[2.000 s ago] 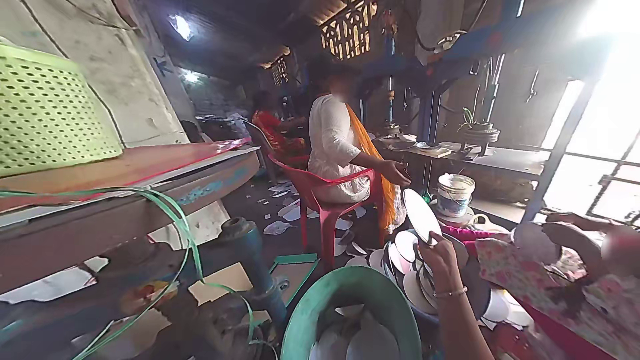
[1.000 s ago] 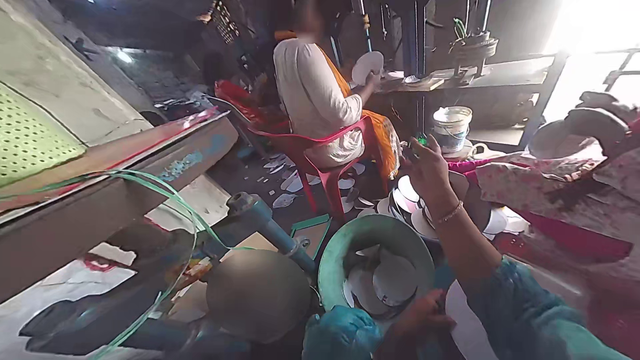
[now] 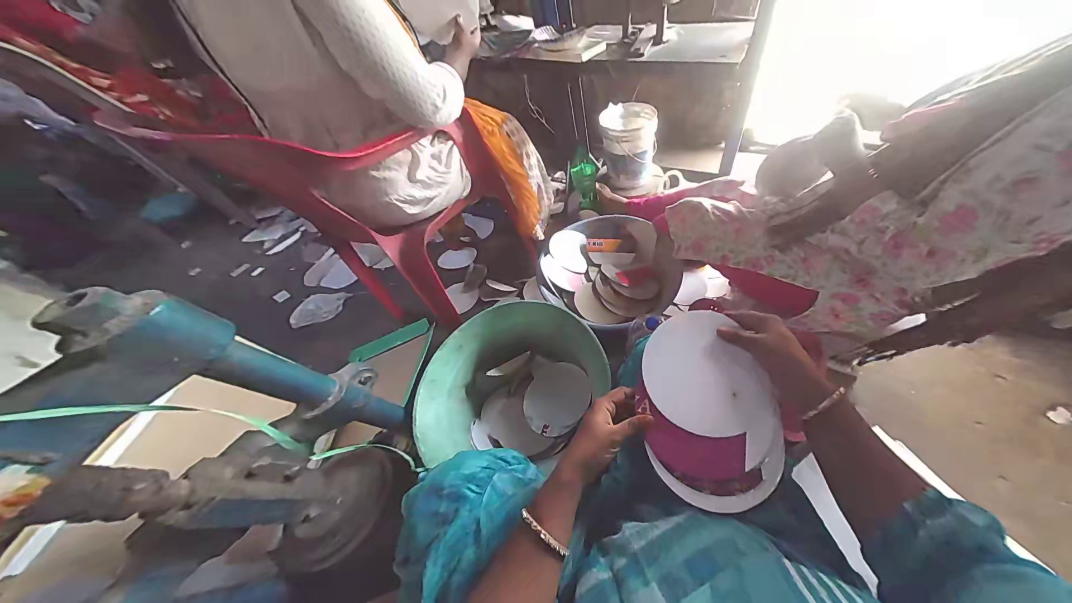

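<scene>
Over my lap, my right hand (image 3: 775,356) grips the upper right edge of a white round card disc (image 3: 699,368). Beneath it lie more round discs, one with a magenta printed part (image 3: 699,448). My left hand (image 3: 607,431) is at the left edge of these discs, its fingertips and thumb pinching there. Just left of my left hand stands a green plastic tub (image 3: 452,377) with several round discs (image 3: 557,398) inside. Behind it, a second round basin (image 3: 546,289) holds more discs, some with printed patches.
A blue metal machine part (image 3: 268,368) with a green strap (image 3: 167,408) stands at left. Ahead, a person sits on a red plastic chair (image 3: 285,159); discs and scraps lie on the floor. A white bucket (image 3: 628,142) is further back. Another person in floral cloth (image 3: 946,218) is at right.
My right hand has come down from its raised position to the discs over my lap. My left hand has moved up to their left edge. The view has tilted down.
</scene>
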